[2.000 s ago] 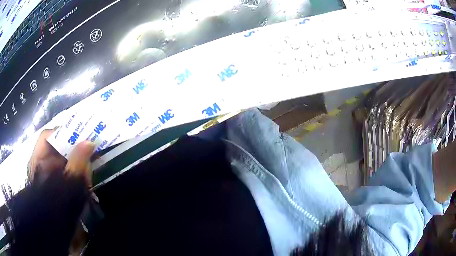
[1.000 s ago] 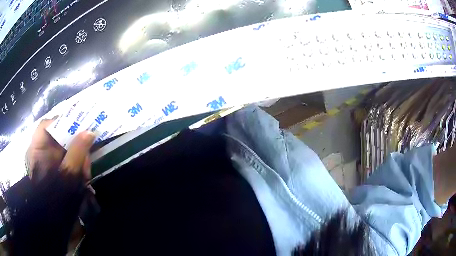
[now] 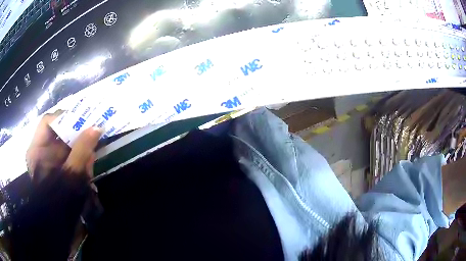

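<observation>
A long white strip panel (image 3: 286, 69) runs from the left edge to the right edge, bowed by the lens. Rows of small dots show near its right end. White adhesive backing (image 3: 145, 104) with blue 3M marks covers its left part. My left hand (image 3: 66, 148) pinches the left end of this backing between thumb and fingers. My right hand is cut off by the right edge; only the bare forearm below a light blue sleeve shows.
A black printed sheet (image 3: 76, 56) with icons and bright glare lies beyond the panel. Stacked strips (image 3: 393, 137) stand at the lower right. A brown cardboard box (image 3: 311, 114) is on the grey floor by yellow-and-dark tape (image 3: 340, 118). A pink print shows at the upper right.
The panel and backing have shifted slightly to the right in view, and the panel's right end sits a little lower. My left hand keeps its pinch on the backing.
</observation>
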